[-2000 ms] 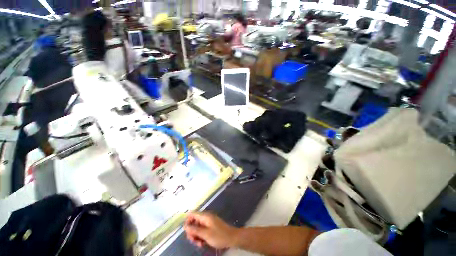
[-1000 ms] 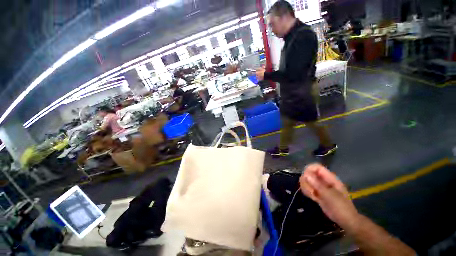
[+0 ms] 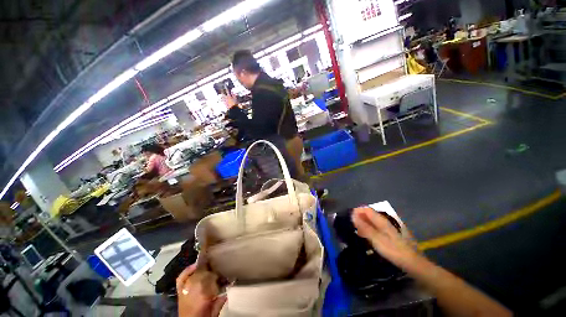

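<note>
A beige tote bag [image 3: 260,247] stands in front of me with its open top towards me and one handle loop upright. My left hand [image 3: 200,292] is at the tote's lower left edge, fingers bent against it, holding it. My right hand [image 3: 380,232] is raised to the right of the tote, apart from it, slightly blurred. Its fingers are extended; whether a needle or thread is at the fingertips cannot be seen.
A blue bin [image 3: 335,260] is beside and under the tote. Black pieces [image 3: 366,266] lie below my right hand. A tablet [image 3: 125,256] and a black piece [image 3: 177,270] are at the left. A person [image 3: 264,111] and another blue bin [image 3: 334,150] are beyond the tote.
The tote has tipped so its open top shows, and my left hand has come into view on it. My right hand has shifted slightly left. The person has moved left.
</note>
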